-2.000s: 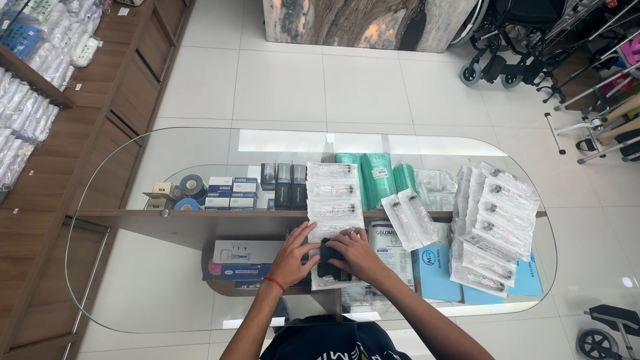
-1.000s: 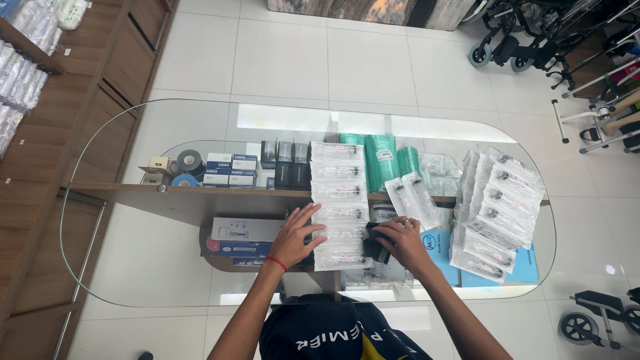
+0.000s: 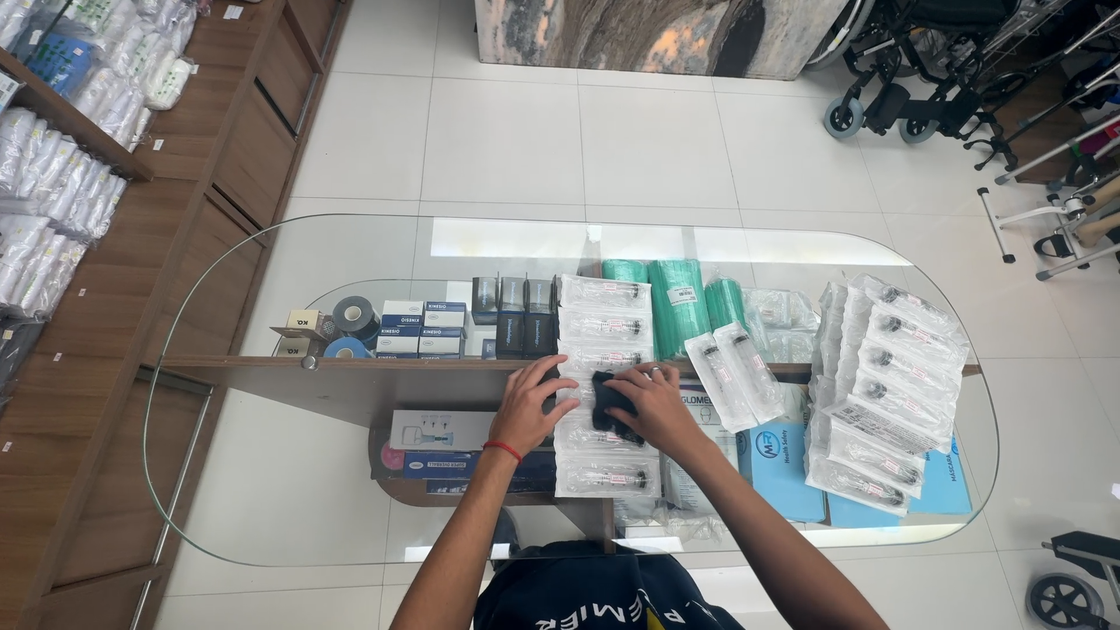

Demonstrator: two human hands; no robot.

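Note:
A strip of clear-wrapped syringes (image 3: 607, 477) lies on the glass tabletop (image 3: 289, 525), running away from my body. My left hand (image 3: 532, 404) rests at its left edge, fingers spread, fingertips touching the wrappers. My right hand (image 3: 649, 402) holds a small black cloth-like item (image 3: 605, 402) against the middle of the strip. Right of that strip, two wrapped syringes (image 3: 735, 376) lie side by side at a slant. Farther right is a pile of similar wrapped syringe strips (image 3: 910, 359), partly overlapping one another.
Beneath the glass, a wooden shelf (image 3: 420, 372) bears small boxes (image 3: 422, 328), tape rolls (image 3: 354, 315), green packs (image 3: 678, 297) and blue boxes (image 3: 783, 455). Stocked shelving (image 3: 201, 105) stands left. A stone-patterned block (image 3: 647, 39), a wheelchair (image 3: 910, 79) and walking aids (image 3: 1059, 210) stand beyond.
My right hand has moved from the right edge of the syringe strip onto its middle with the black item. The left hand stays at the left edge. The view has shifted.

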